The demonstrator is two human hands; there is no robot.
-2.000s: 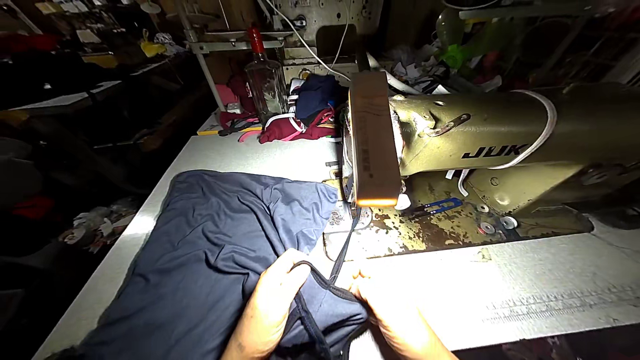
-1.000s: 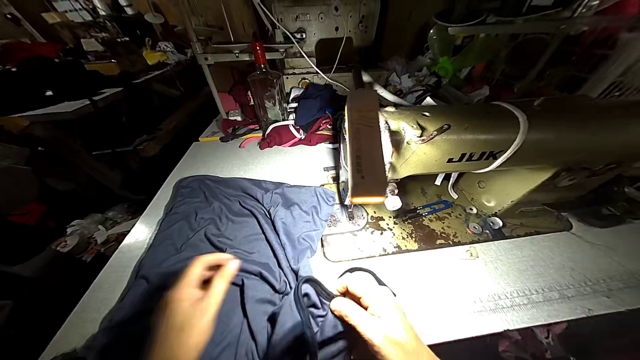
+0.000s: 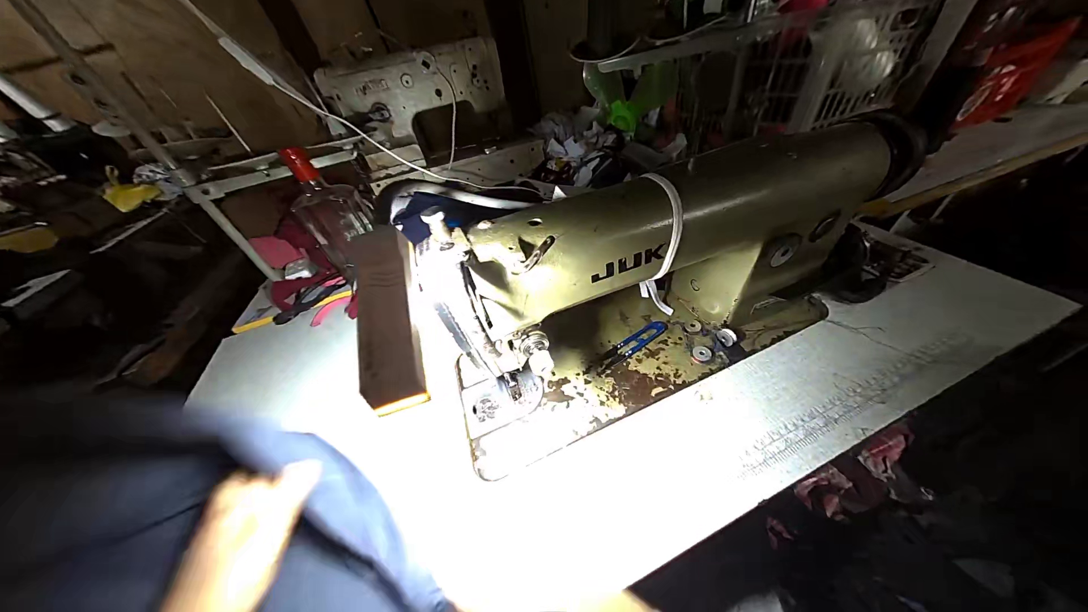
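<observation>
The navy cloth [image 3: 340, 527], blurred and lifted at the lower left, has a dark edge band. One hand, my left [image 3: 246, 527], grips it near that band. Of my right hand [image 3: 586, 600] only an overexposed sliver shows at the bottom edge, near the cloth's lower corner; its fingers are hidden. Behind them stands an olive-green Juki sewing machine [image 3: 595, 229], its needle and presser foot area [image 3: 514, 387] free of the cloth. Blue thread snips [image 3: 637, 340] lie on the machine bed beside small bobbins [image 3: 701, 354].
A brown block-shaped object [image 3: 387, 323] stands left of the needle. Behind it are a glass bottle with a red cap [image 3: 331, 204] and red and pink fabric scraps [image 3: 289, 263]. The white tabletop [image 3: 646, 484] bears ruler markings near its front edge.
The cloth has moved from beside the needle to the lower left, lifted by my left hand, which was apart from it one second ago. The view has swung strongly to the right.
</observation>
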